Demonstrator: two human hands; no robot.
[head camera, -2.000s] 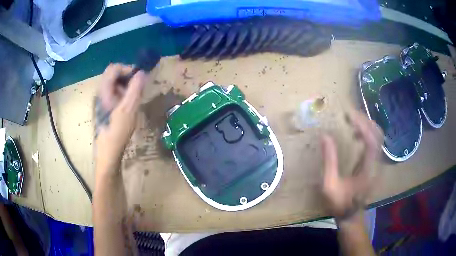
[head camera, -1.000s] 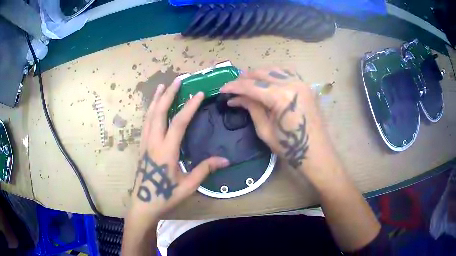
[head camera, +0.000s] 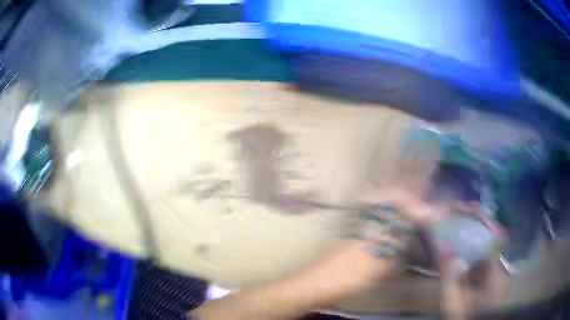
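Observation:
The picture is strongly blurred. My left hand (head camera: 400, 215) reaches across to the right side of the bench, its tattooed back showing. It is beside a green and dark housing (head camera: 459, 172). My right hand (head camera: 478, 275) is a blurred shape at the lower right, close to my left hand. Its fingers cannot be made out. A pale grey patch shows between the hands; I cannot tell what it is. Whether either hand grips the housing is hidden by blur.
A blue crate (head camera: 387, 40) stands beyond the bench, with a dark row of inserts (head camera: 375, 81) along its near side. A dark cable (head camera: 125, 169) crosses the stained cardboard (head camera: 187, 137). More green shapes show at the right and far left.
Both hands have moved from the middle to the right. The housing is gone from the middle, where the stain now shows. The view has shifted and blurred.

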